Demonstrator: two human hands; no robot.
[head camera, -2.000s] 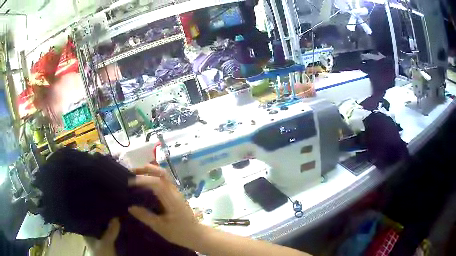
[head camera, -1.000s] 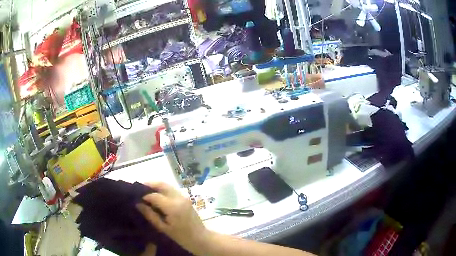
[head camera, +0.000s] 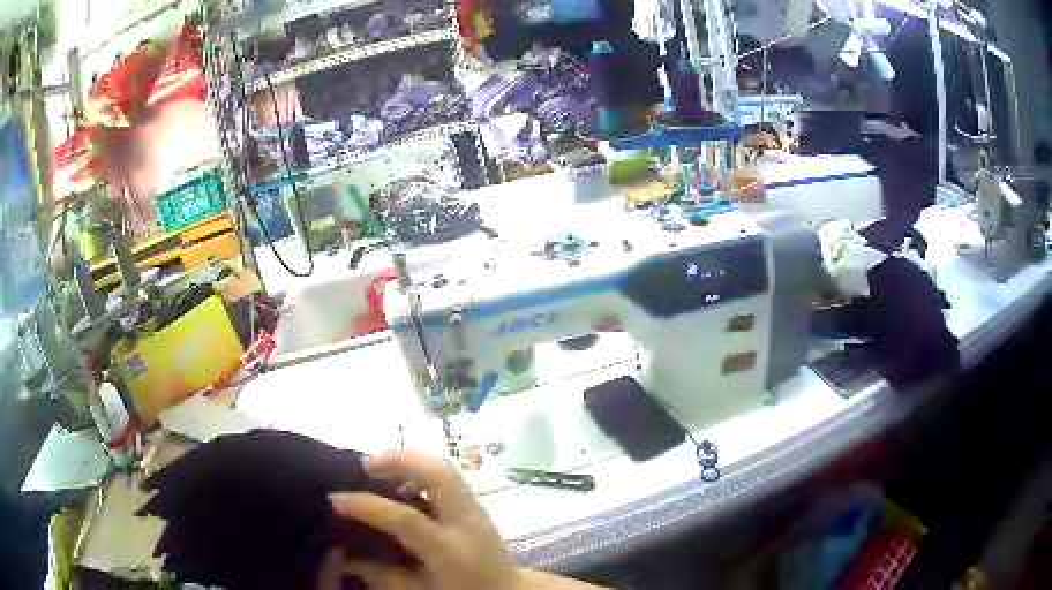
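Observation:
A thick bundle of dark cut fabric pieces (head camera: 248, 507), with jagged layered edges, is at the lower left over the table end. My right hand (head camera: 433, 524) grips its right side, fingers bent over the cloth. Only a fingertip of my left hand (head camera: 332, 569) shows at the bottom edge, pressed on the bundle; the rest is hidden by cloth or cut off. Dark snips (head camera: 551, 477) lie on the white table, right of my right hand.
A white JACK sewing machine (head camera: 577, 311) stands ahead. A flat black phone-like rectangle (head camera: 635, 417) with a ring charm (head camera: 708, 461) lies on its bed. A yellow card or box (head camera: 185, 355) and tan cardboard (head camera: 121, 524) are left. Dark cloth (head camera: 906, 323) lies right of the machine.
The bundle was held up and bunched at first; it is now lower and spread flatter near the left table end. My right hand stays on it. The view has shifted left.

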